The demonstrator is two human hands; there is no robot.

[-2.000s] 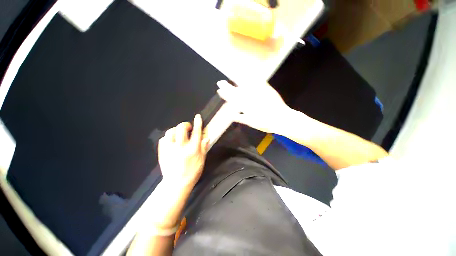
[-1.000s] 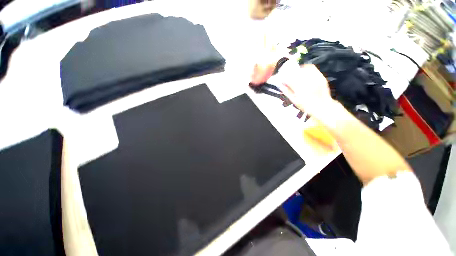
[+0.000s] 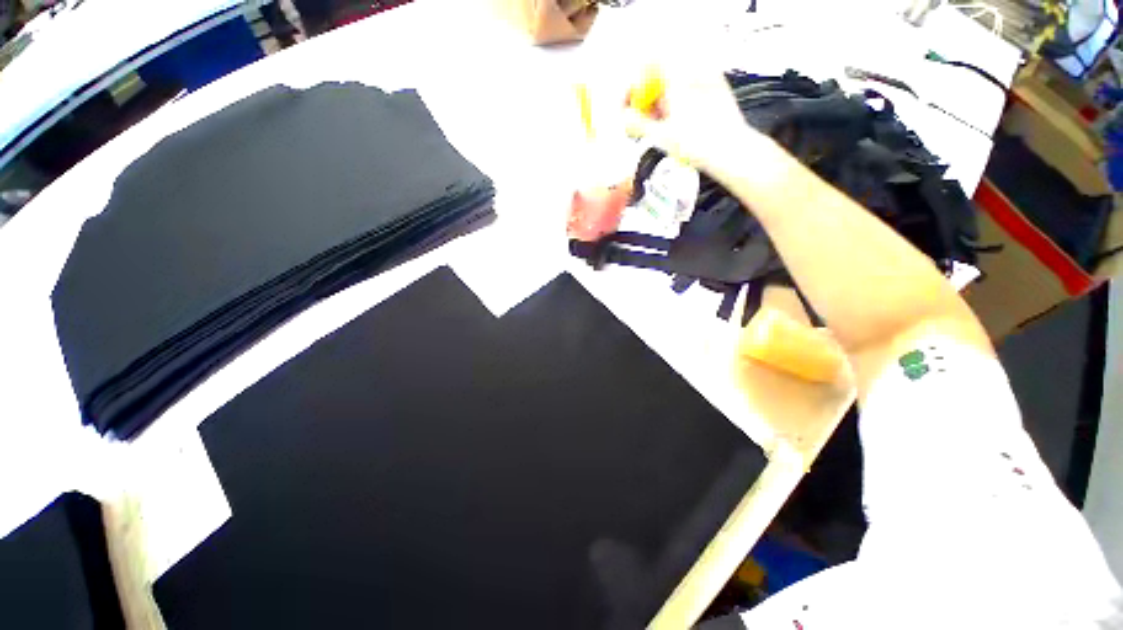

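A large flat black cut panel (image 3: 493, 455) with square notched corners lies on the white table in front of me. Pale smudges show near its near right edge. My right hand (image 3: 690, 117) is overexposed and reaches over the far side of the table. It is shut on a bright yellow-handled tool (image 3: 645, 91), just above a pink-red pot (image 3: 599, 209); the tool's lower end is washed out. A clear small bottle (image 3: 668, 195) stands beside the pot. My left hand is out of the picture.
A layered stack of black panels (image 3: 271, 234) lies far left, another black stack (image 3: 49, 566) near left. Tangled black strips (image 3: 850, 172) lie right, beyond an orange-yellow glue bottle (image 3: 794, 345). A cardboard box (image 3: 1034, 271) stands far right.
Both hands were at the panel's near edge; my left hand has left the view. My right hand has moved to the pot and now holds the yellow tool above it. The view has shifted to the far side.
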